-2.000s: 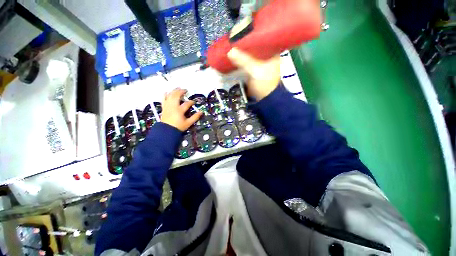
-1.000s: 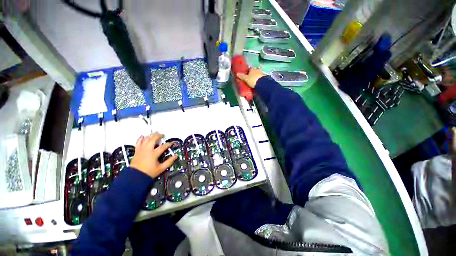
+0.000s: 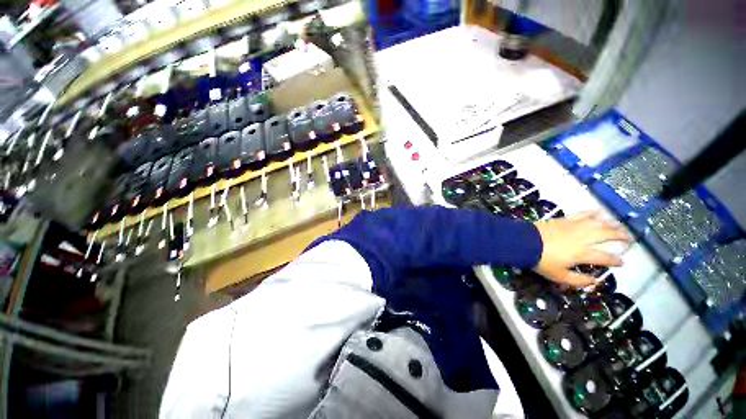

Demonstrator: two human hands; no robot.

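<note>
Open black oblong units lie side by side on the white tray at the right, with green-glinting boards, pale-centred discs and thin white strips showing. My left hand rests over the middle units, fingers spread, and hides parts of them. A pale blurred spot shows at its fingers; I cannot tell what it is. My right hand and the red screwdriver are not in view.
Blue screw bins stand behind the units, with a dark hanging tool above them. A white box stands beyond the tray. At left, a wooden rack bears black units with leads hanging.
The view has swung left, bringing the rack into sight. The green belt, right hand and red screwdriver have left the picture. My left hand remains over the units.
</note>
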